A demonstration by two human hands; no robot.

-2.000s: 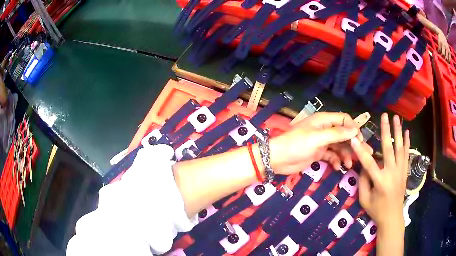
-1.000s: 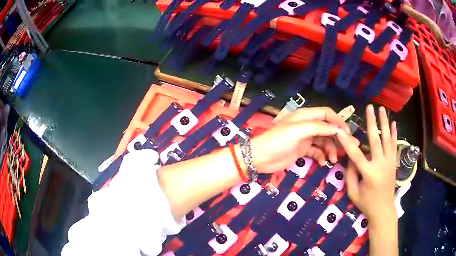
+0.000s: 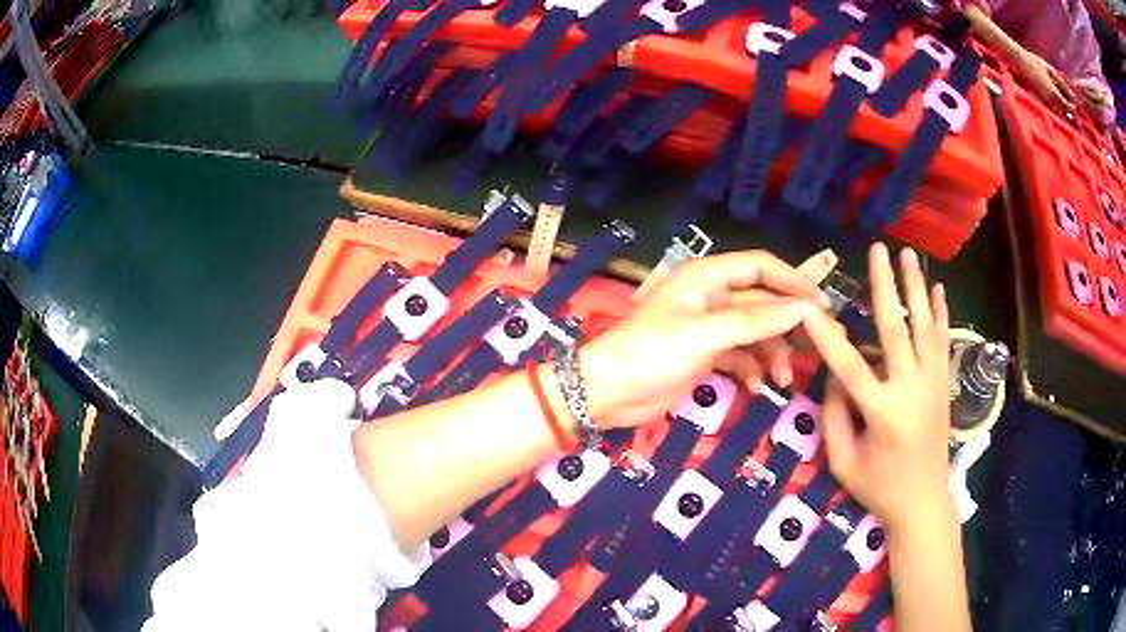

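Observation:
My left hand (image 3: 698, 327), with a white sleeve and bracelets, reaches over the red tray (image 3: 324, 278) with its fingers bent. My right hand (image 3: 895, 420) has its index fingertip at my left fingertips and its other fingers spread upward. Anything between the fingertips is too small or hidden to tell. A tan strap piece (image 3: 816, 264) shows just behind the fingertips. Below my hands, pink watch cases (image 3: 689, 504) with navy straps (image 3: 626, 509) lie in slanting rows on the tray. My left forearm hides part of them.
Stacked red trays (image 3: 945, 204) with navy straps hanging over stand behind. Another red tray (image 3: 1050, 253) is at the right, with a person's arm (image 3: 1013, 49) above it. A metallic-topped bottle (image 3: 984, 370) stands right of my right hand.
The view has shifted, so the trays and both hands appear further left. More of the right-hand tray shows. My hands keep nearly the same pose, fingertips together.

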